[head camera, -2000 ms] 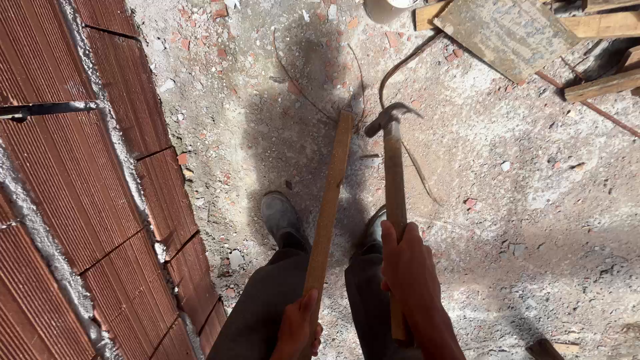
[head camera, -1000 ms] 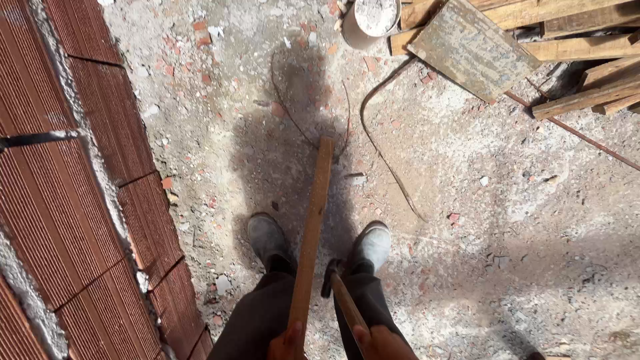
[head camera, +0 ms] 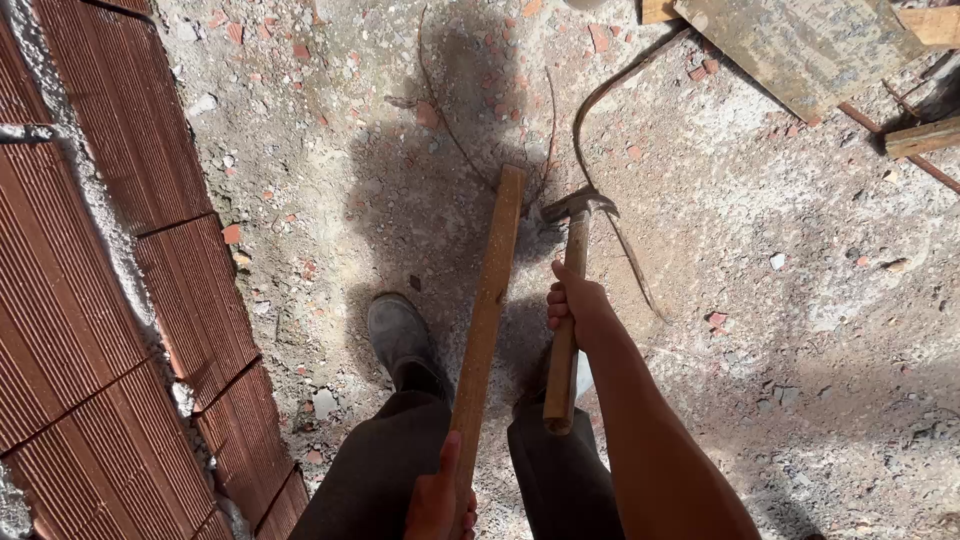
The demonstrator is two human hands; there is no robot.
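Observation:
My left hand (head camera: 442,487) is closed around the lower part of a long wooden batten (head camera: 487,322), which points forward over the ground between my boots. To the right of it, my right hand (head camera: 574,304) grips the wooden handle of a claw hammer (head camera: 581,204) partway up. The hammer's metal head is at the far end, close to the batten's far end but apart from it in the view. The handle's butt hangs above my right leg and partly hides the boot there.
A wall of ribbed red hollow bricks (head camera: 67,247) with mortar joints runs along the left. Thin bent rods or strips (head camera: 581,127) lie on the rubble-strewn ground ahead. At the upper right are a weathered board (head camera: 802,52), wood pieces (head camera: 926,137) and a rusty rebar (head camera: 862,116).
My right hand has raised the hammer forward from low by my right leg to beside the batten's far end. The left hand still holds the batten.

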